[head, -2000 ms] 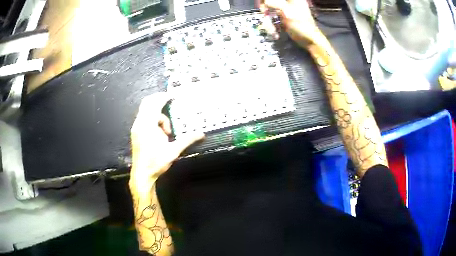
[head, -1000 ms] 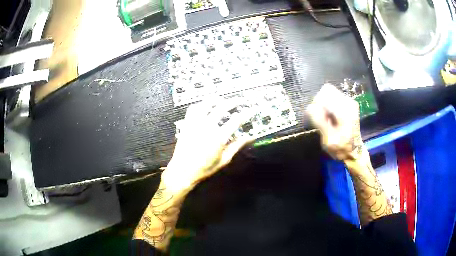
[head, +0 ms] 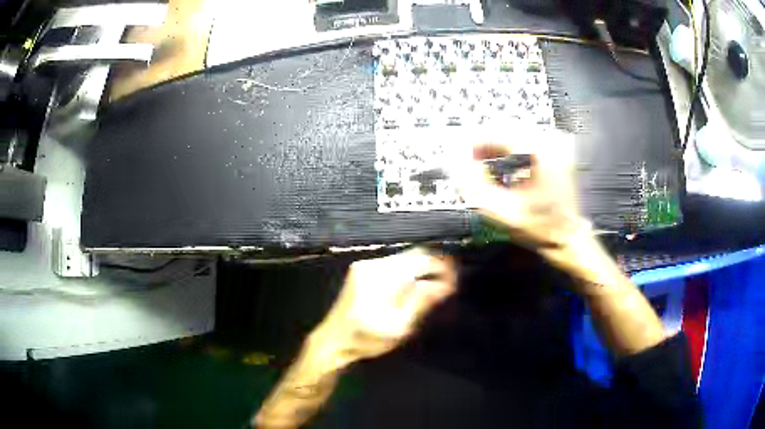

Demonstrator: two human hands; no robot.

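Observation:
PCB panels (head: pixel 461 96) lie edge to edge on the black ridged mat (head: pixel 193 167), component side up, with rows of small dark parts on a pale, glaring surface. My right hand (head: pixel 528 188) is blurred over the lower right part of the panels and hides that corner. Its fingers are curled; whether it grips anything cannot be told. My left hand (head: pixel 390 293) is blurred in front of the mat's front edge, below the panels and apart from them, with its fingers curled. No object can be made out in it.
Pale metal rails (head: pixel 92 52) stand at the left. A fan (head: pixel 730 75) is at the upper right. A blue bin (head: pixel 738 335) with a red strip (head: pixel 695 323) is at the lower right. Green tape (head: pixel 661 209) is on the mat's right end. A dark box (head: pixel 629 23) is behind.
My left hand has left the panels and drawn back below the mat's edge. My right hand has moved left over the front panel. The whole view has shifted, so the bench appears further right.

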